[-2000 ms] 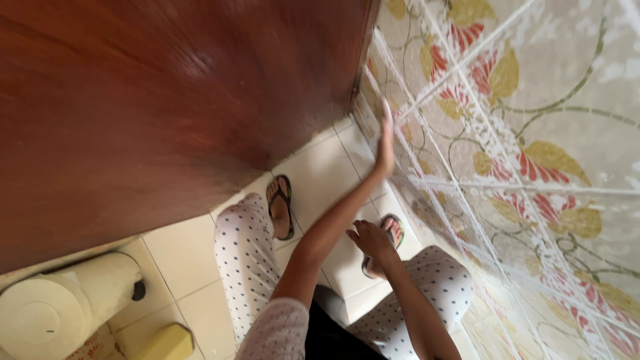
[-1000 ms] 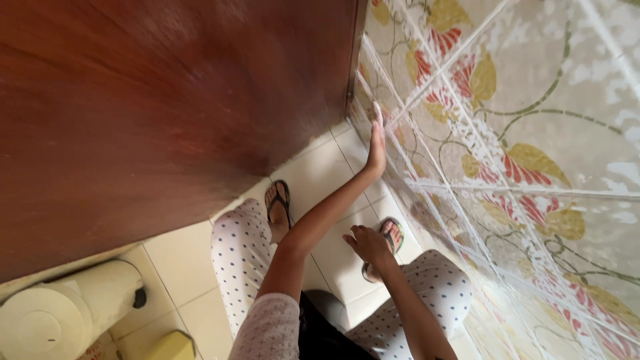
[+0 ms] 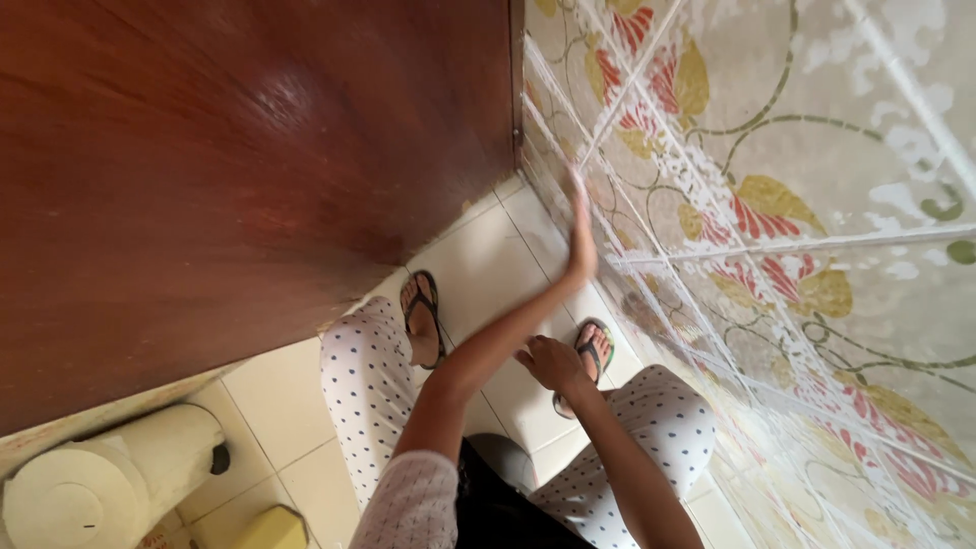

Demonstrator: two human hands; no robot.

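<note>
My left hand (image 3: 582, 229) is stretched out to the tiled wall (image 3: 770, 198), palm toward it, fingers together and blurred; whether something thin lies under the palm is hidden. White residue covers the grout lines and parts of the flower-patterned tiles around it. My right hand (image 3: 554, 364) hangs above the floor beside my sandaled foot (image 3: 593, 347), fingers loosely bent, with nothing seen in it.
A dark brown wooden door (image 3: 252, 168) fills the upper left. Cream floor tiles (image 3: 488, 267) lie under my feet. At the lower left are a cream cylindrical container (image 3: 72, 507) and a yellow object (image 3: 271, 530). A dark round thing (image 3: 499, 457) stands behind my legs.
My left hand has shifted a little along the wall and stays close to it. My right hand remains low near the foot.
</note>
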